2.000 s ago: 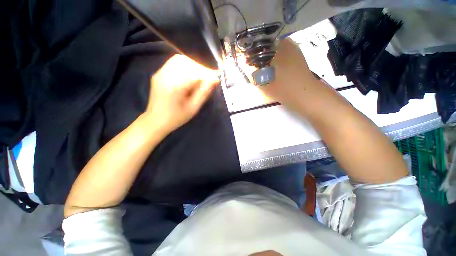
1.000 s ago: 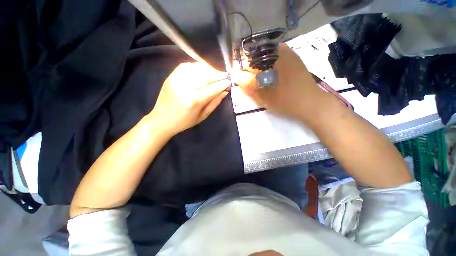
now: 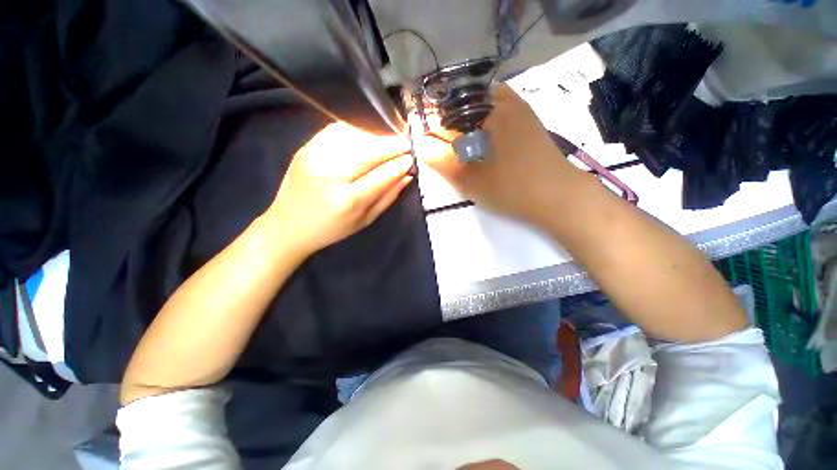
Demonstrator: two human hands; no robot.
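Note:
A large black cloth covers the table's left part and hangs toward the lap. My left hand pinches the cloth's right edge beside the needle area, fingertips together under the bright lamp glow. My right hand is on the other side of the needle area, partly behind the tension knob; its fingertips are hidden by the glare and machine parts, so what it holds cannot be told. The sewing machine head is above both hands. The presser foot and needle are washed out by light.
Snips with pink-purple handles lie just right of my right wrist. Black ragged strips are bunched at the table's right. A graduated ruler strip runs along the front edge. A green crate and pale cloth are below right.
Compared with two seconds ago, my left hand's fingers are more extended at the cloth edge and the snips beside my right wrist are uncovered. The view has shifted slightly.

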